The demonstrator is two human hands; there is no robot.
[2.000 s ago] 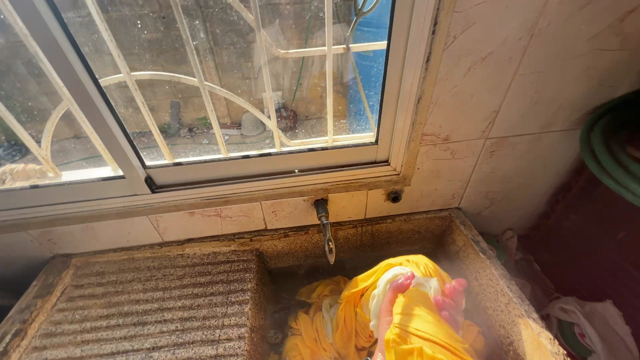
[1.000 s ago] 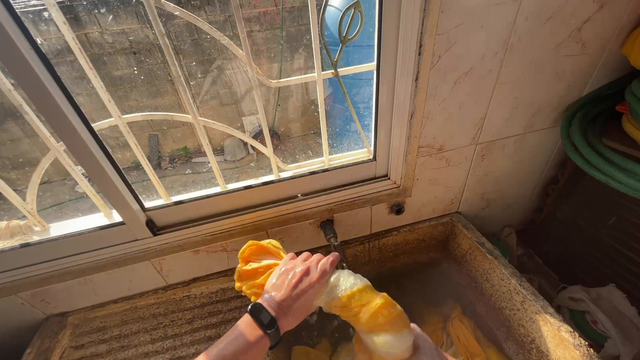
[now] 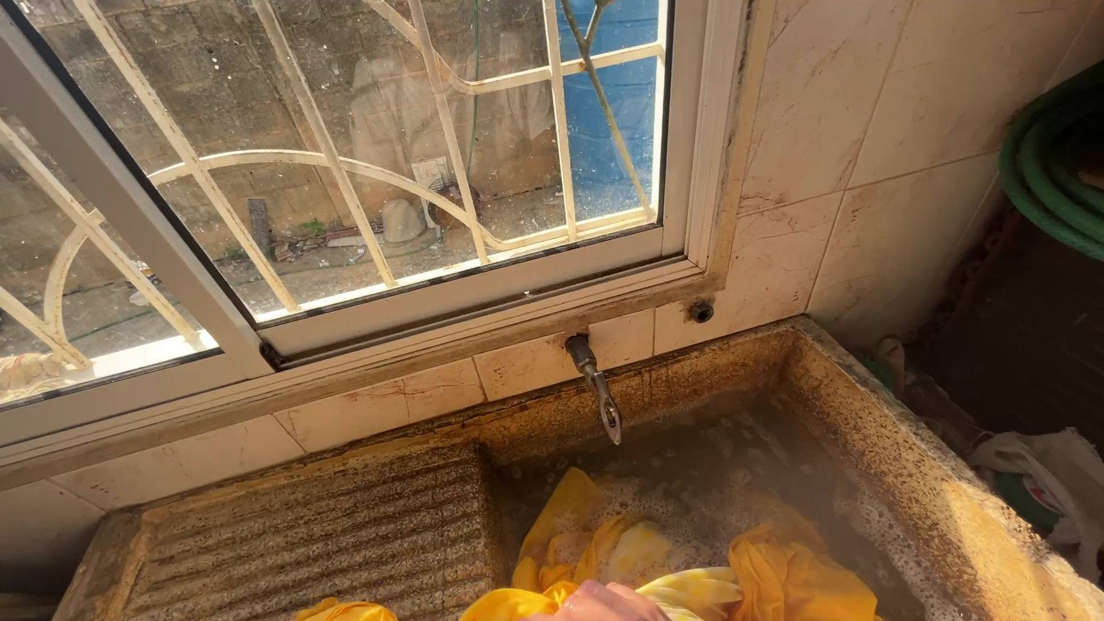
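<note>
At the bottom edge, only the top of one hand shows, apparently my left hand (image 3: 604, 602); it is closed over a wet yellow and white cloth (image 3: 690, 591). The rest of that hand is cut off by the frame, and my right hand is out of sight. Folds of yellow cloth lie partly in the cloudy, foamy water of the stone wash basin (image 3: 931, 448). More yellow cloth (image 3: 349, 611) lies by the lower edge of the ribbed washboard (image 3: 319, 535).
A metal tap (image 3: 599, 388) juts over the basin from the tiled wall. Above it is a sliding window (image 3: 483, 302) with white bars outside. A coiled green hose (image 3: 1052, 164) is at the right, above a pale crumpled bag or cloth (image 3: 1052, 483).
The twisted cloth, held up near the tap a second ago, is now lower in the basin. The hand with the wristband has moved down towards the bottom edge.
</note>
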